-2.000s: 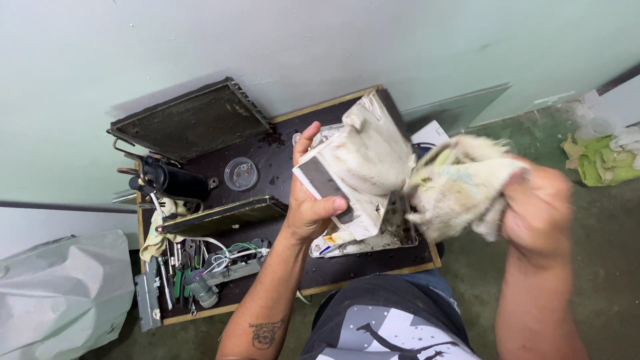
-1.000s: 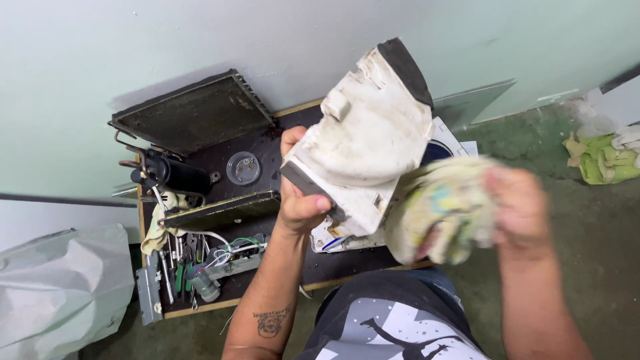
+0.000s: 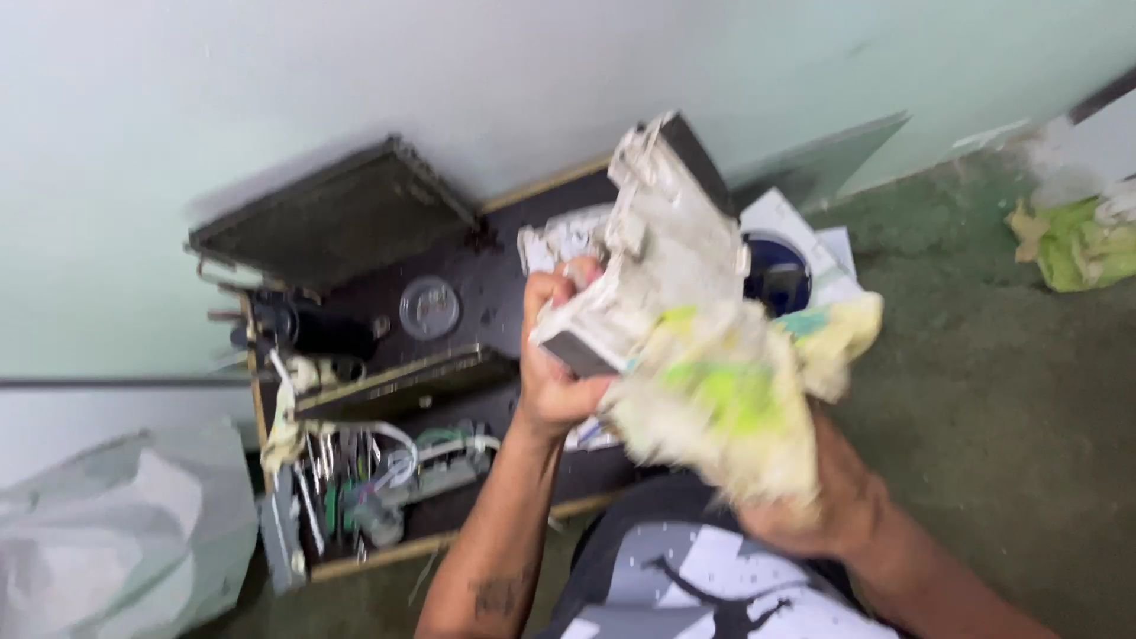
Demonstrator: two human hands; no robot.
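Observation:
My left hand (image 3: 559, 355) grips the lower left end of a dirty white plastic housing (image 3: 679, 248) with dark foam strips at its ends, held up above the workbench. A fluffy cream cloth (image 3: 719, 399) with green and yellow patches hangs from my right hand (image 3: 808, 506). The cloth overlaps the housing's lower right edge and hides most of my right fingers; motion blurs it.
On the dark workbench (image 3: 497, 311) are a finned heat exchanger (image 3: 337, 213), a black cylindrical compressor (image 3: 319, 328), a round clear container (image 3: 429, 308), tools and a wired part (image 3: 426, 470). A plastic-covered object (image 3: 133, 532) stands left; a green cloth (image 3: 1083, 244) lies on the floor.
My right hand has moved down and toward my body with the cloth, which now covers the housing's lower edge. The housing has shifted and tilted in my left hand.

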